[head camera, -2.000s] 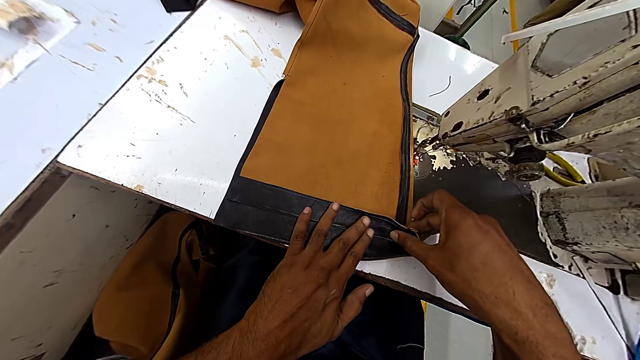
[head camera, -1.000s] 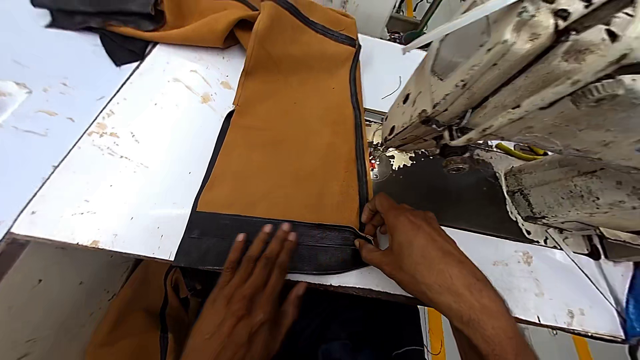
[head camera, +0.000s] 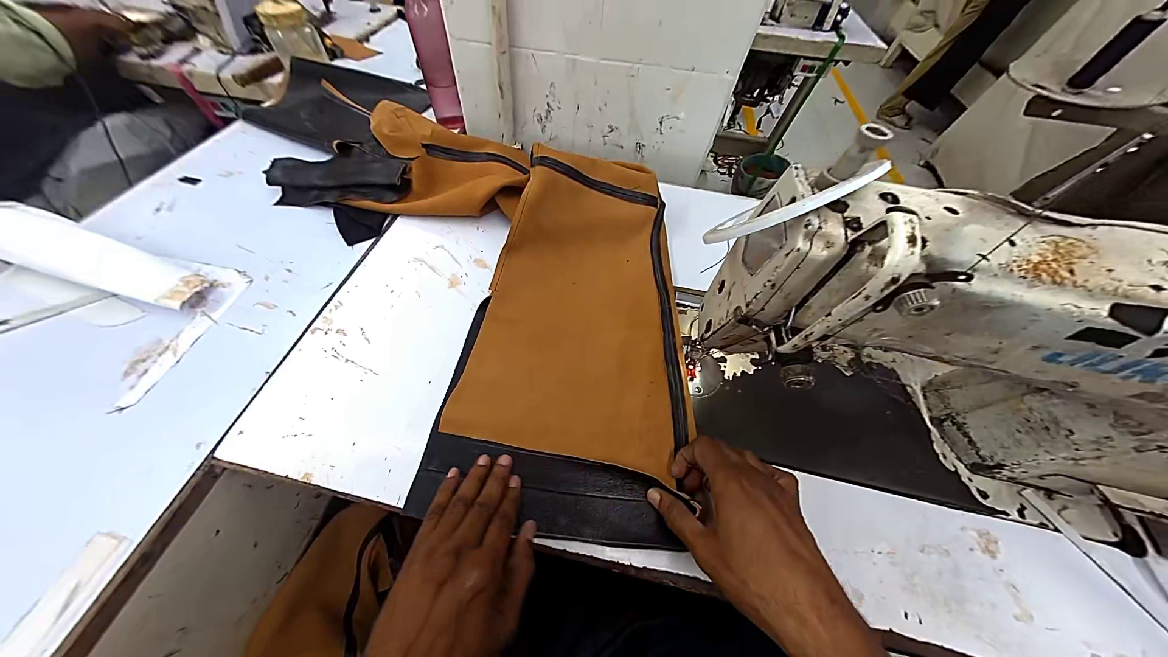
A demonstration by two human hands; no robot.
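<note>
A tan garment panel (head camera: 575,347) with black piping along its right side lies flat on the white sewing table. A black leather-like band (head camera: 566,493) runs across its near end. My left hand (head camera: 470,547) rests with fingers spread on the left part of this band, holding nothing. My right hand (head camera: 730,520) pinches the band's right corner, where the piping meets it, between thumb and fingers. The sewing machine (head camera: 849,274) stands right of the panel, its needle area beside the piped edge. More tan fabric (head camera: 315,584) hangs below the table edge, partly hidden.
Black pieces (head camera: 338,178) and more tan material lie at the far left of the panel. White strips (head camera: 100,265) lie on the left table (head camera: 274,237). Behind stand a pink bottle (head camera: 433,64) and a white wall block (head camera: 611,82). A co-worker's arm (head camera: 55,36) shows at upper left.
The view has swung upward, showing more of the room. My left hand has moved left along the black band from where it lay nearer my right hand. My right hand still pinches the corner.
</note>
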